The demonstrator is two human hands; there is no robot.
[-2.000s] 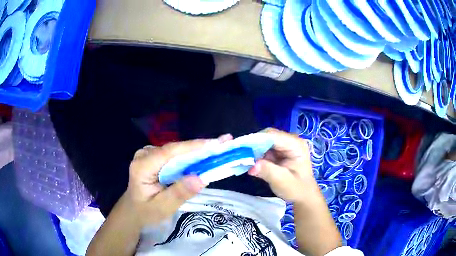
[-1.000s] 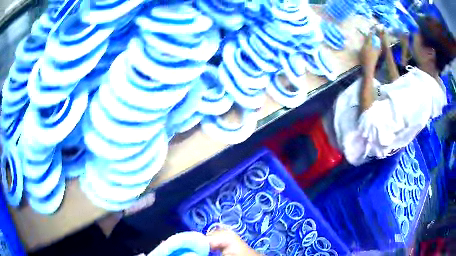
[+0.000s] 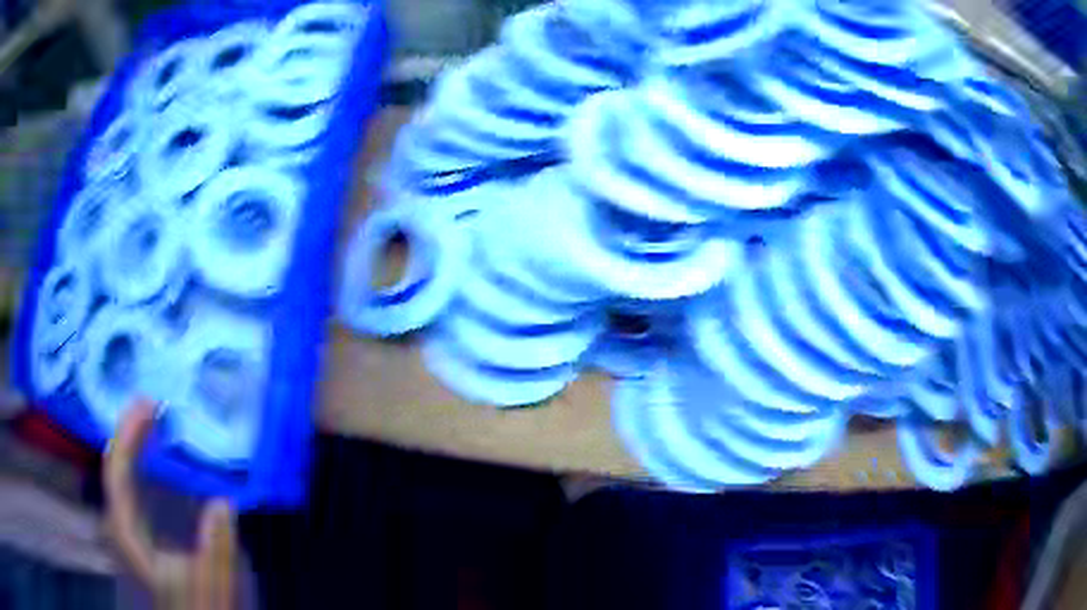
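My left hand [image 3: 179,536] is at the lower left, at the near edge of the blue flange-ring tray [image 3: 292,358]. Its fingers are apart and nothing shows in it; the picture is blurred. Pale flange rings [image 3: 243,226] lie in layers in the tray. My right hand is not in view. Assembled rings [image 3: 739,405] lie heaped in overlapping rows on the brown bench top to the right of the tray. One ring [image 3: 393,268] lies at the heap's left end, close to the tray.
The bench's brown front edge [image 3: 477,435] curves across below the heap. The inner-ring bin [image 3: 822,572] shows at the bottom right, below the bench, with thin hoops in it. The space under the bench is dark.
The view has swung left, bringing the flange-ring tray into full view. My left hand now shows at the tray. My right hand and the ring seen near the lap have gone out of view.
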